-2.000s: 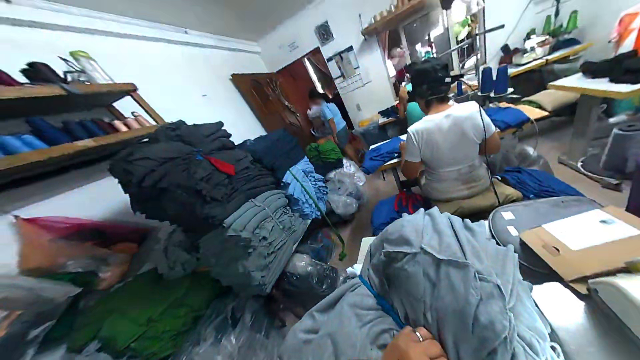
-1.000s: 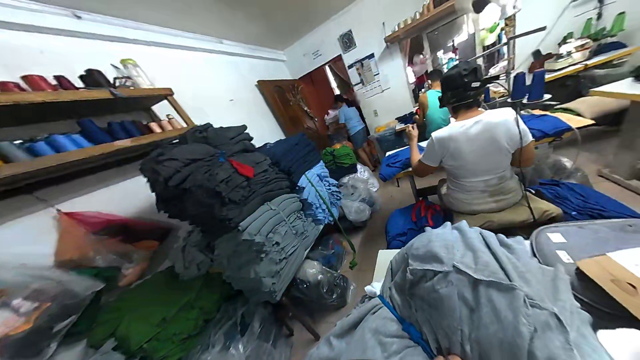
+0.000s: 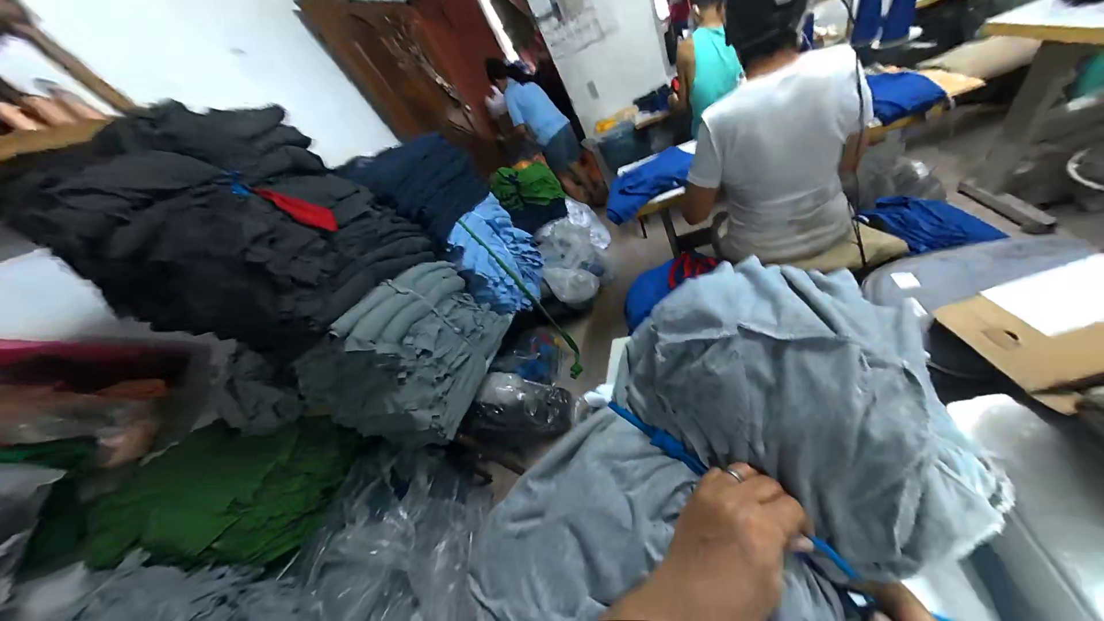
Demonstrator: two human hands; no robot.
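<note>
A large bundle of light grey fabric (image 3: 776, 388) lies in front of me, with a blue fabric tie (image 3: 660, 442) around its middle. My left hand (image 3: 742, 526), with a ring on one finger, is closed on the tie where it crosses the bundle. Lower right, at the bottom edge of the view, part of my right hand (image 3: 893, 599) shows beside the tie's other stretch; its fingers are mostly hidden, so its hold cannot be made out.
Stacks of dark grey fabric (image 3: 198, 233), grey-green fabric (image 3: 405, 362) and green fabric (image 3: 224, 500) fill the left. Clear plastic bags (image 3: 397, 526) lie near them. A person in a white shirt (image 3: 780, 164) sits ahead. Cardboard (image 3: 1018, 336) is at the right.
The view has shifted down toward the bundle. My left hand, barely visible one second ago, now shows plainly on the blue tie, and part of my right hand has come into view.
</note>
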